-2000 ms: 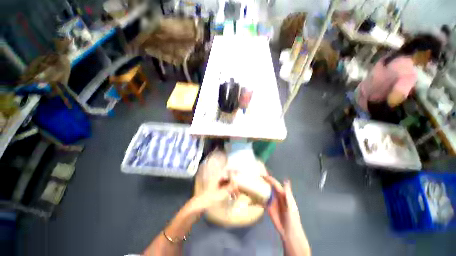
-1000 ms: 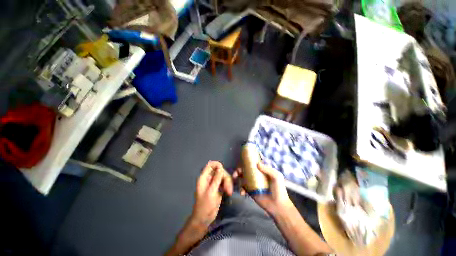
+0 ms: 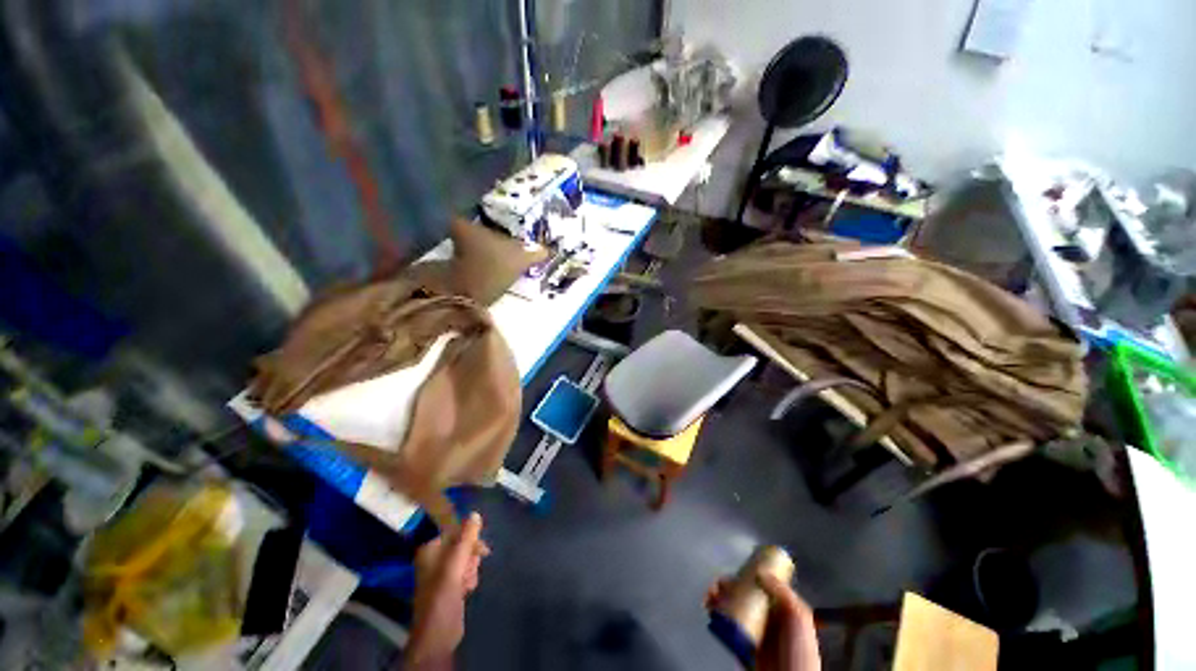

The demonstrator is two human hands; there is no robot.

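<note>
My right hand holds a tan thread cone with a blue end at the lower middle right of the view. My left hand is raised at the lower left, fingers drawn together; whether a thread is between the fingertips cannot be seen. The white and blue overlock machine stands on its blue-edged table ahead, out of reach of both hands. Brown garment pieces lie heaped on the left part of that table and hang over its edge.
A wooden stool with a grey seat stands beside the machine table. A large brown cloth heap lies to the right. Another stool is at the lower right. A yellow bag is at the lower left. A black fan stands behind.
The view has swung left and up, bringing the overlock machine in front. The thread cone remains in my right hand. My hands are now farther apart.
</note>
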